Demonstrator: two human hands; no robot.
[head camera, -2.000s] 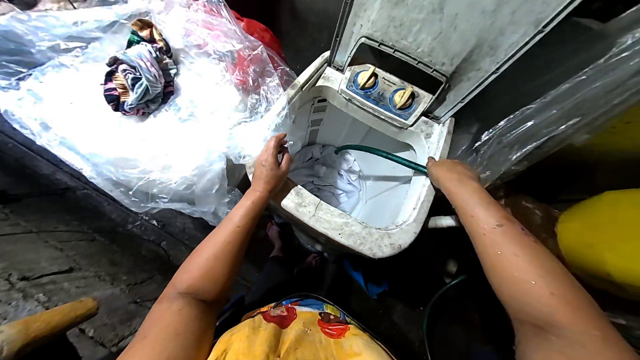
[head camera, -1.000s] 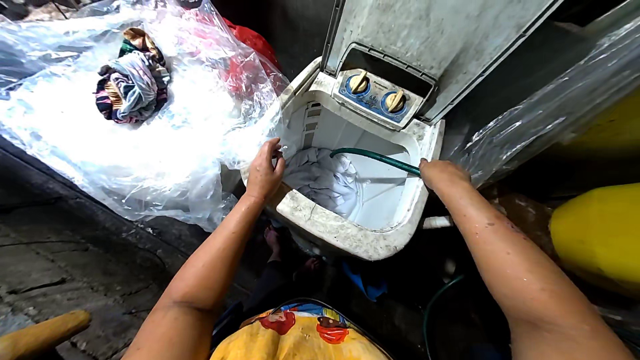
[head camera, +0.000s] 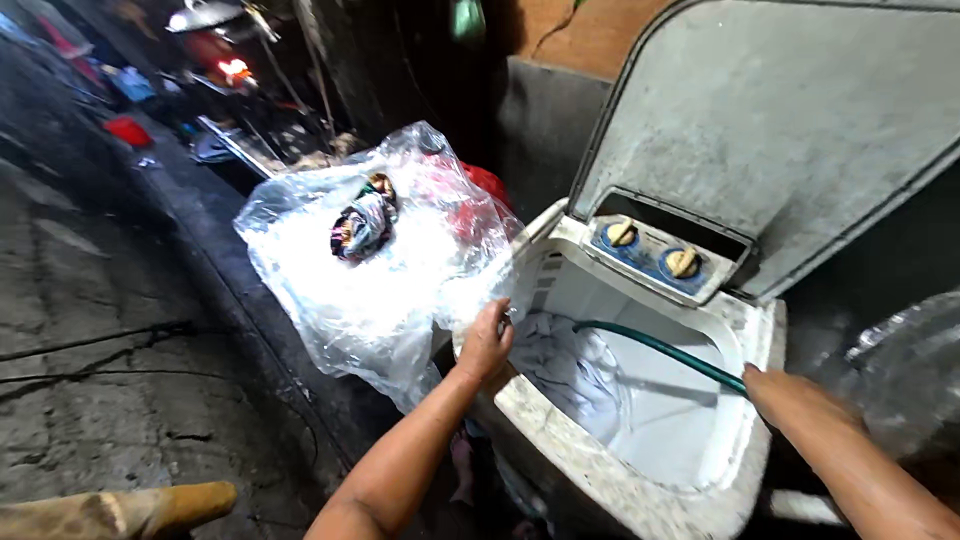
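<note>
My right hand (head camera: 780, 394) grips a green hose (head camera: 667, 351) at the right rim of a washing machine tub (head camera: 675, 427); the hose's free end points over white cloth (head camera: 566, 367) lying in the tub's left part. At the left rim my left hand (head camera: 487, 337) rests beside the clear plastic sheet, its fingers slightly curled; whether it pinches the sheet's edge is hidden. Two cream knobs stand on the control panel (head camera: 652, 259) behind the tub. A bunched patterned cloth (head camera: 365, 219) lies on the clear plastic sheet (head camera: 330, 315) to the left.
The machine's grey lid (head camera: 765, 127) stands raised at the back. A fire (head camera: 234, 69) burns at the upper left, near a pot lid (head camera: 202, 15). A red container (head camera: 128, 131) sits beyond the sheet. At the lower left a wooden pole end (head camera: 187, 506) juts in; more plastic sheeting (head camera: 911, 367) hangs at right.
The view has swung up and to the left, bringing the fire and red container into sight. My right hand still holds the hose over the tub, and my left stays near the left rim.
</note>
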